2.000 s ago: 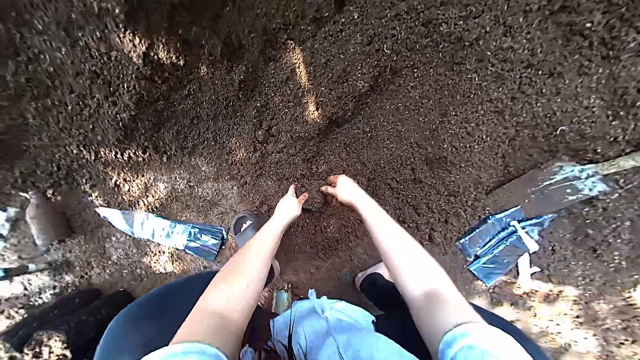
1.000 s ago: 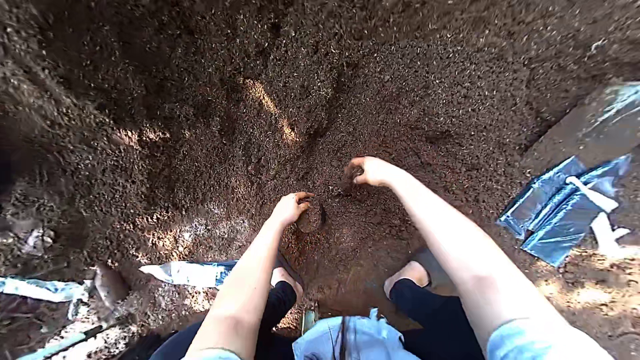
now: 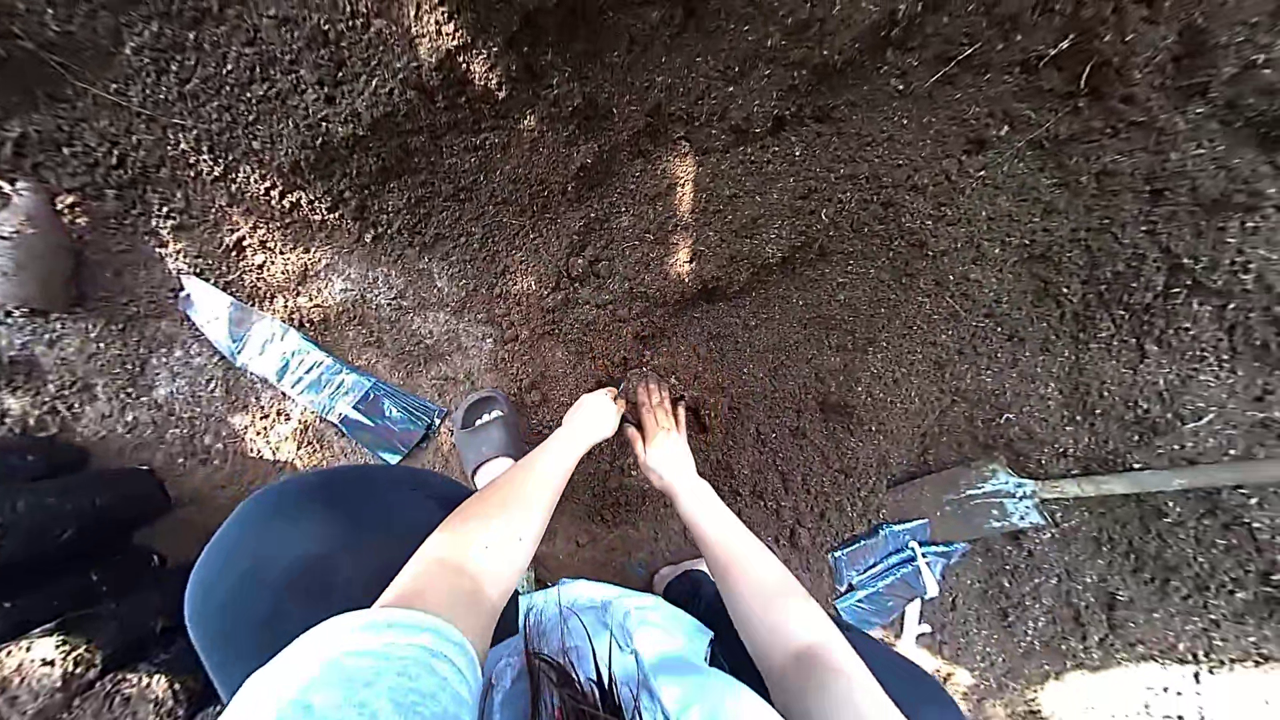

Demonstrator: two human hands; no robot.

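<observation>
My left hand [image 3: 595, 415] is closed, its thumb and fingers at the edge of a small dark object [image 3: 628, 393] that seems to be a plastic bag with soil; most of it is hidden. Just to the right, my right hand [image 3: 660, 435] lies palm down with fingers stretched out over soil at that edge, soil on its fingers. Both hands are close together above the brown loose soil [image 3: 800, 340], in front of my knees.
A stack of flat dark plastic bags [image 3: 385, 415] lies left of my sandalled foot [image 3: 488, 430]. At right, more folded plastic bags [image 3: 880, 575] lie against a shovel blade [image 3: 970, 500]. Several dark filled bags [image 3: 80, 510] stand at far left, below a brownish rounded object [image 3: 35, 250].
One second ago my hands were apart, the left beside a round soil-filled thing and the right over the soil; now they are together. The view has shifted.
</observation>
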